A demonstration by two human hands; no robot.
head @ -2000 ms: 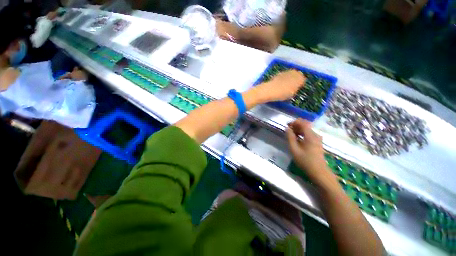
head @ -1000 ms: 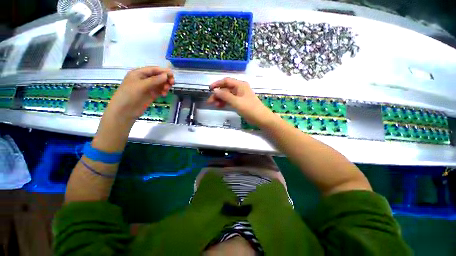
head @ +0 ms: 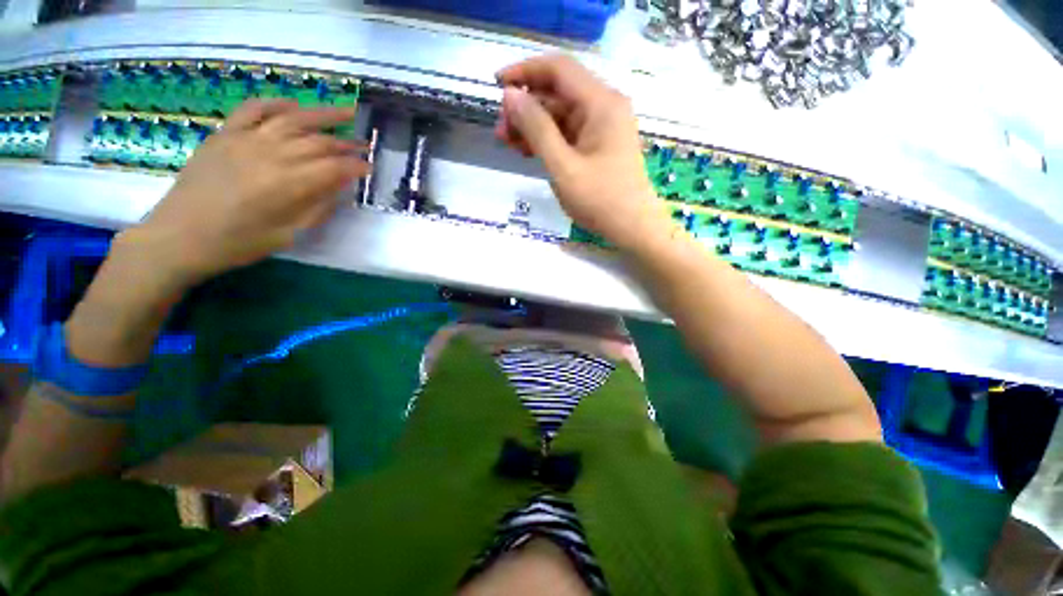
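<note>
A green PCB panel (head: 152, 134) lies in the rail track at the left. My left hand (head: 251, 181) is over its right end, palm down, fingers stretched to the right; its thumb and anything under the fingers are hidden. My right hand (head: 583, 146) is raised over the track gap, with fingers curled and thumb near the index finger; a small part between them cannot be made out. Another panel (head: 758, 215) lies right of and partly behind my right hand. The blue parts bin (head: 525, 14) is cut off by the top edge.
A pile of silvery metal parts (head: 804, 47) lies on the white bench behind the track. Silver cross shafts (head: 414, 169) show in the gap between panels. A further panel (head: 991, 274) is at the far right. A blue cord (head: 350, 326) trails below the rail.
The view has tilted down, so the bin has moved to the top edge. My left hand has gone from above the gap to the left panel, its fingers straighter. My right hand stays above the gap.
</note>
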